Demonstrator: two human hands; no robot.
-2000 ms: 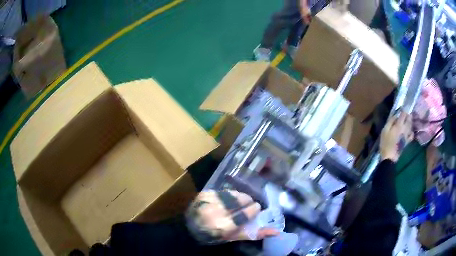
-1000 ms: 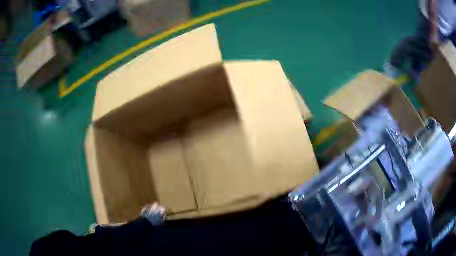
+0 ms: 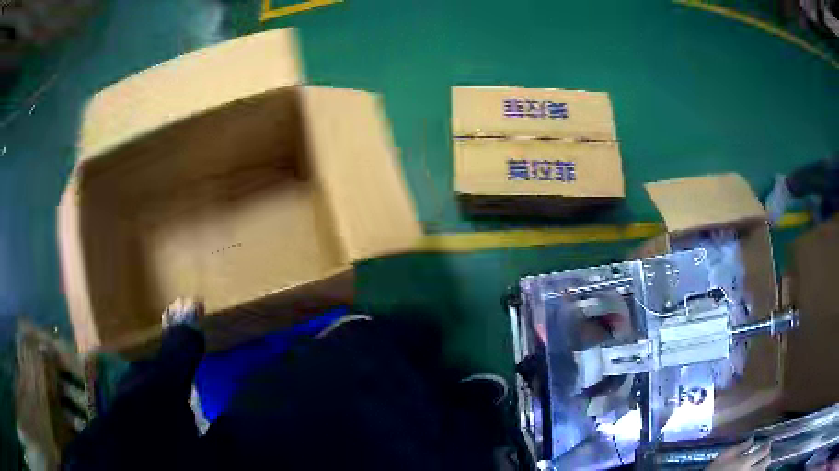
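Note:
A large open brown carton [image 3: 235,235], empty inside, is tilted with its opening towards me at the left. My left hand [image 3: 183,313] grips its near rim, with the black sleeve below it. A blurred hand [image 3: 741,455] is cut off by the bottom edge at the right, beside a shiny metal tube [image 3: 800,440]. It may be my right hand; its arm and fingers are hidden. The press fixture [image 3: 695,338], a silver frame with a cylinder block, stands at the right.
A closed carton with blue printing [image 3: 538,152] lies on the green floor. An open carton [image 3: 704,198] with whitish contents is behind the press. A blue stool [image 3: 267,354] is below the empty carton. A wooden-looking piece [image 3: 46,396] is at lower left. Part of a person [image 3: 814,189] shows at right.
My left hand went from holding translucent blades by the press to gripping the empty carton's rim. The view has turned; the closed carton and blue stool now show. The carton appears swung leftward.

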